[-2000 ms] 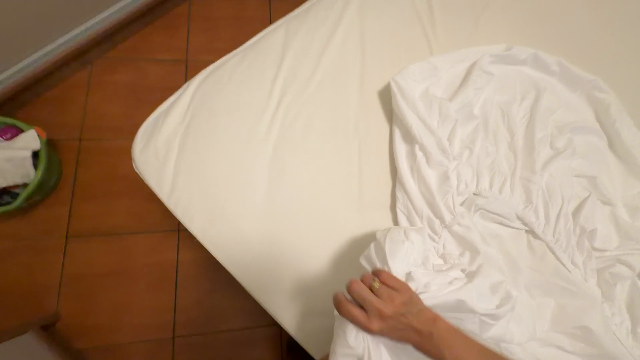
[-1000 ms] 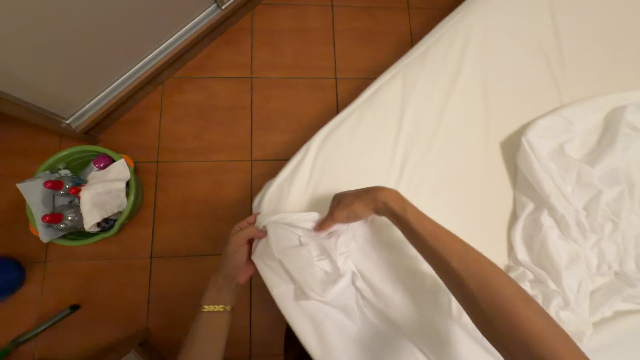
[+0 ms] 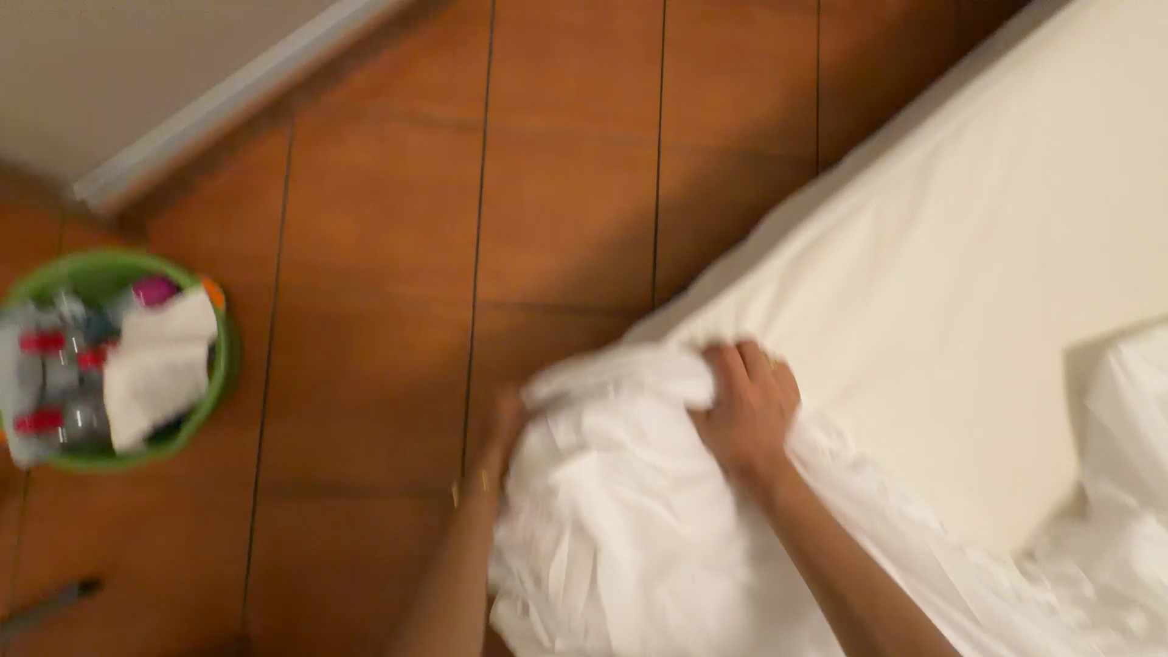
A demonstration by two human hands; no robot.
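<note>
A white elasticated fitted sheet [image 3: 630,493] lies bunched over the near corner of a mattress with a cream cover [image 3: 931,274]. My right hand [image 3: 750,401] grips the sheet's gathered edge on top of the mattress, close to its rim. At the corner's outer side, my left hand [image 3: 511,424] is at the sheet's left edge; it is blurred and its fingers are mostly hidden behind the cloth. A bracelet shows on the left wrist. More of the white sheet lies rumpled on the mattress at the right.
On the terracotta tile floor [image 3: 383,383] at the left stands a green plastic tub [image 3: 228,374] holding red-capped bottles and a pale cloth [image 3: 164,365]. A dark-tipped rod [image 3: 55,607] shows at lower left. A pale panel with a metal rail [image 3: 246,96] stands at upper left.
Two seconds ago only one hand showed, on the bunched sheet. The sheet has since come over the mattress corner, with both hands at it. The view has shifted toward the floor at the left.
</note>
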